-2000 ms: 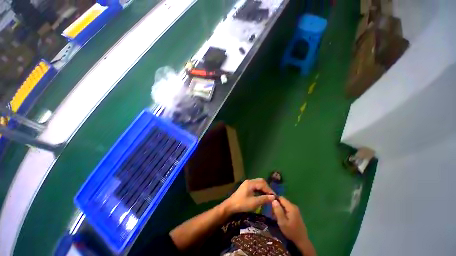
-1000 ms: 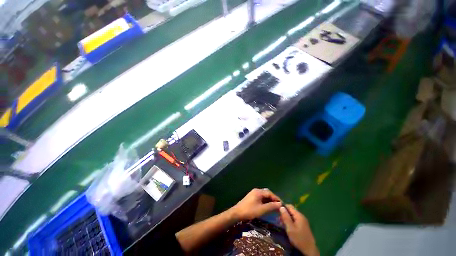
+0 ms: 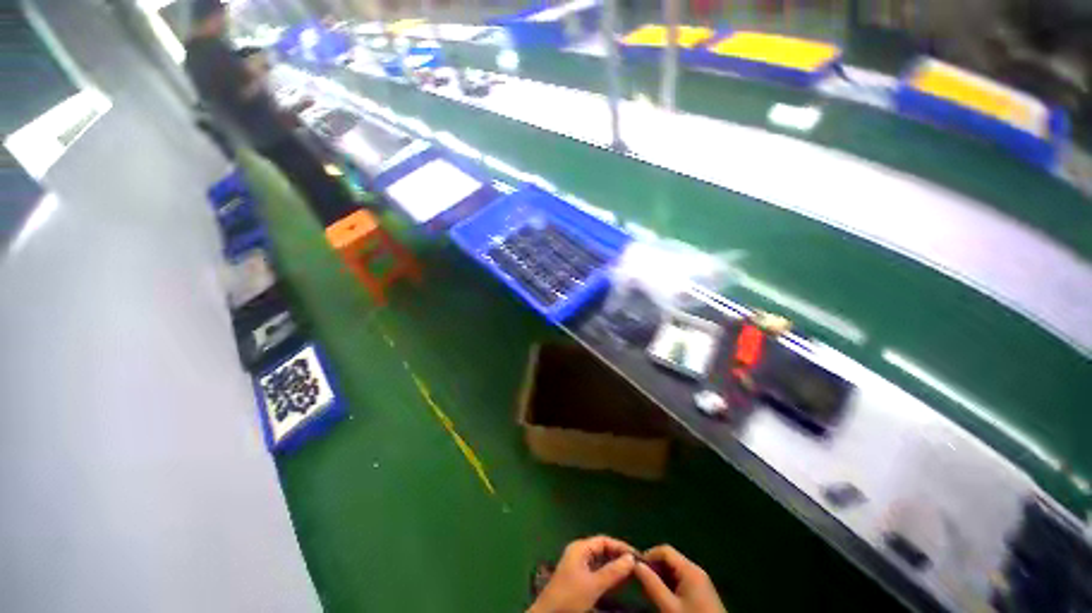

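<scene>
My left hand [image 3: 587, 575] and my right hand [image 3: 678, 582] meet at the bottom edge of the view, their fingertips together. A tiny dark part [image 3: 637, 557] is pinched between them, mostly hidden by the fingers and blurred. The wrists are cut off by the frame's lower edge. Both hands are above the green floor, away from the bench.
The dark bench [image 3: 766, 473] runs diagonally, holding a blue bin [image 3: 563, 314] with black parts, a plastic bag [image 3: 671, 273], a small white box [image 3: 685, 346] and a red tool [image 3: 748, 349]. A carton [image 3: 595, 450], orange stool [image 3: 356, 230] and standing person [image 3: 246, 96] are beside it.
The view has swung to the other direction along the line, now showing the person, orange stool and wall-side bins. My hands appear lower, still together at the small part.
</scene>
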